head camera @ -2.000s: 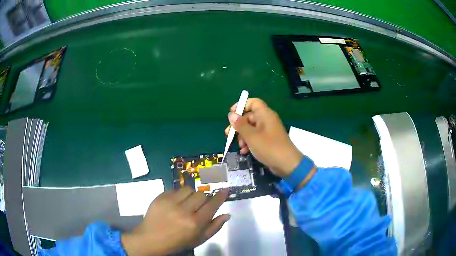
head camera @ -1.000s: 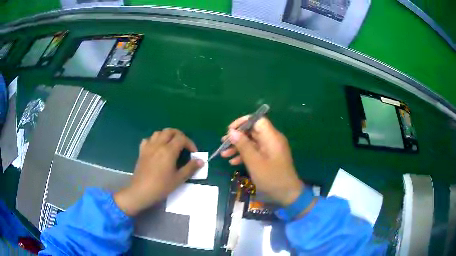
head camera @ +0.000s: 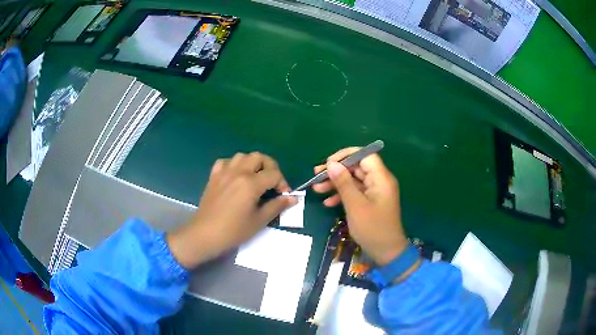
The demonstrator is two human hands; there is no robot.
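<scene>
My left hand [head camera: 238,199] has its fingertips on a small white card [head camera: 292,212]. My right hand [head camera: 366,199] holds metal tweezers [head camera: 356,156], with their tip at my left fingertips over the card's top edge. Any tiny piece there is too small to tell. A grey adhesive sheet [head camera: 131,205] with a bare white end, the release liner [head camera: 287,262], lies under and beside my left forearm. A tablet assembly [head camera: 333,268] lies at the bottom centre, its board partly hidden by my right hand and sleeve.
Other tablets lie at the upper left [head camera: 176,42] and right [head camera: 530,180]. A fanned grey sheet stack [head camera: 82,150] and crinkled clear plastic [head camera: 55,108] are left. A white sheet [head camera: 482,271] and curved sheet stack [head camera: 552,294] are right. Another person's blue sleeve [head camera: 10,82] shows far left.
The right hand has left the tablet board, and both hands have come together at the small card. The view has swung left, so the bench items appear shifted right.
</scene>
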